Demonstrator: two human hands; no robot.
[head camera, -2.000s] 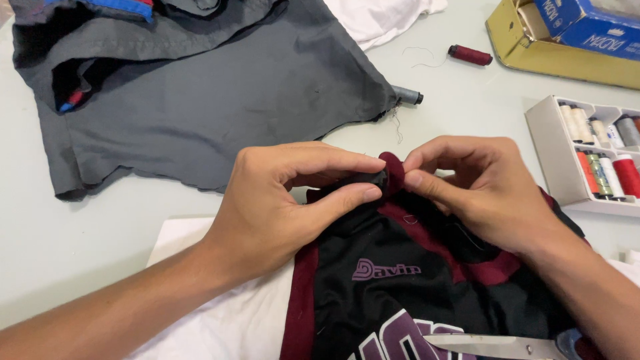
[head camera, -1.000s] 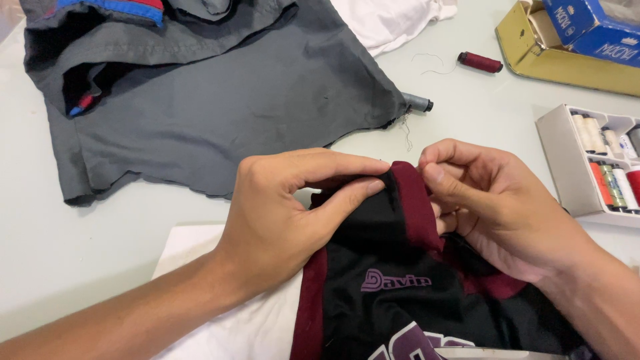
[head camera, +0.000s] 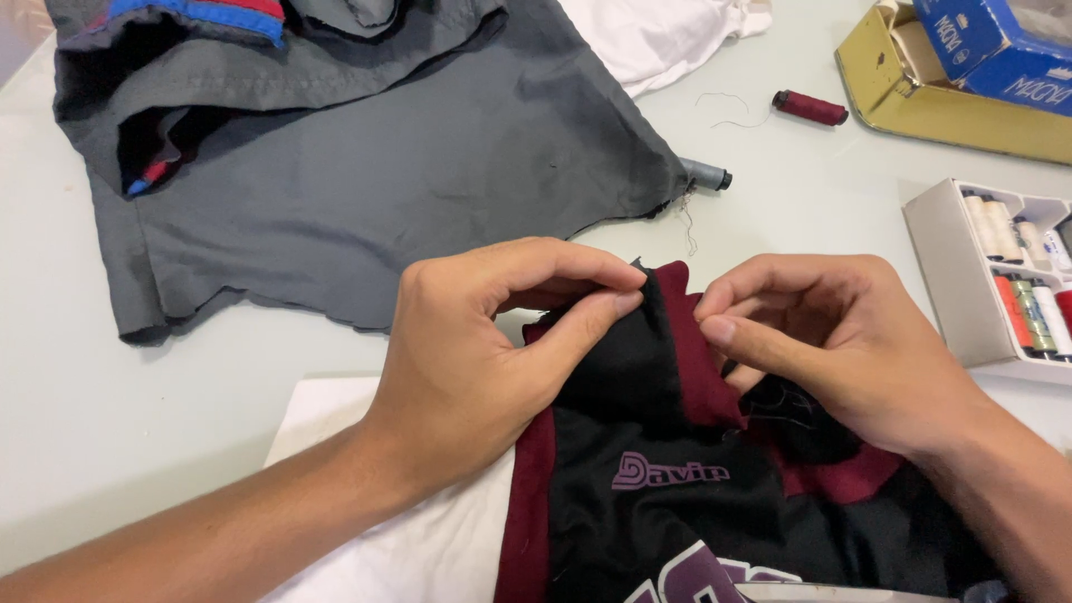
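Observation:
A black jersey (head camera: 620, 419) with maroon trim (head camera: 699, 368) and printed lettering lies in front of me, its upper edge raised between my hands. My left hand (head camera: 511, 335) pinches the black cloth at that edge between thumb and forefinger. Close to the maroon band, my right hand (head camera: 821, 335) has thumb and forefinger almost together; whether a needle or thread is between them cannot be told. Loose pale thread (head camera: 783, 406) lies on the black cloth below the right fingers. Scissors (head camera: 837, 593) rest on the jersey's print at the bottom edge, mostly out of view.
Grey cloth (head camera: 402, 167) spreads across the upper left, a grey thread spool (head camera: 708, 174) at its corner. A maroon spool (head camera: 810, 108) lies behind. At right are a white box of spools (head camera: 946, 276) and a yellow tray (head camera: 921, 113) holding a blue box (head camera: 997, 59). White cloth (head camera: 419, 536) lies below my left arm.
Two seconds ago the maroon trim was bunched between both hands; now it hangs as a flatter band, with my right fingers at its right side. My left hand keeps pinching the cloth.

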